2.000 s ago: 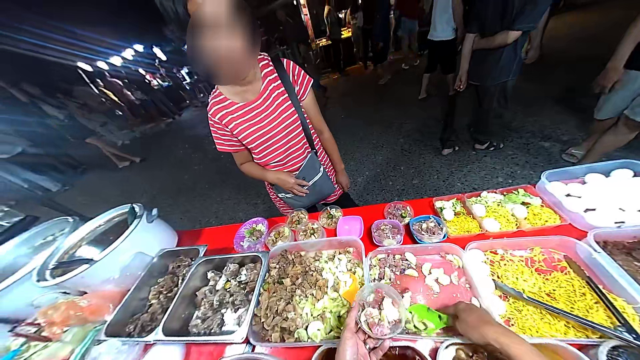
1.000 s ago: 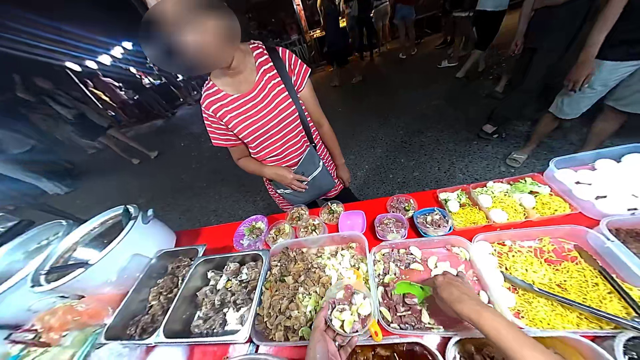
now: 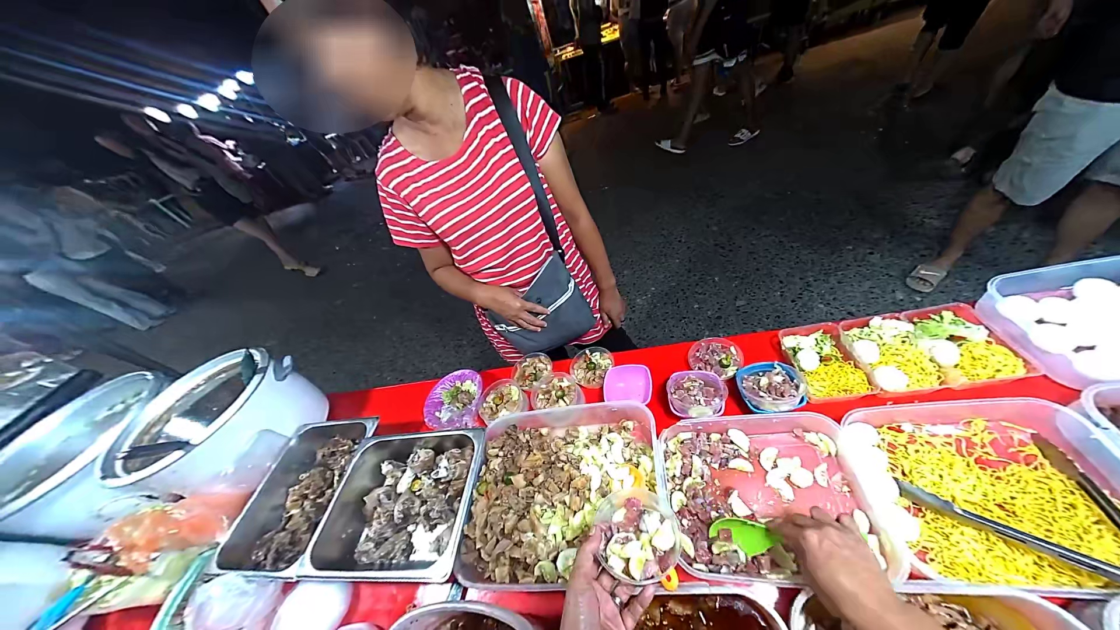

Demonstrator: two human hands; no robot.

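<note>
My left hand (image 3: 604, 582) holds a small clear plastic cup (image 3: 639, 538) of chopped meat and pale sliced pieces, above the near edge between two tubs. In my right hand (image 3: 827, 547) is a green plastic scoop (image 3: 744, 535), its bowl low in a clear plastic tub (image 3: 783, 424) of dark chopped meat and pale slices. Left of it stands a larger clear tub (image 3: 560, 499) of browned chopped meat with pale slices. An orange-yellow utensil end shows beside the cup; the rest of that utensil is hidden.
Steel trays of meat (image 3: 416, 503) and white lidded pots (image 3: 219, 420) stand left. Yellow noodles (image 3: 989, 490) with tongs (image 3: 1006, 529) and a tub of white eggs (image 3: 1067, 328) are right. Small filled cups (image 3: 529, 372) line the far edge of the red cloth. A person (image 3: 490, 201) in a striped shirt stands opposite.
The green scoop, nearer the cup two seconds ago, is now down in the meat tub. The cup looks fuller of pale pieces than in the first frame. The person opposite leans further to one side.
</note>
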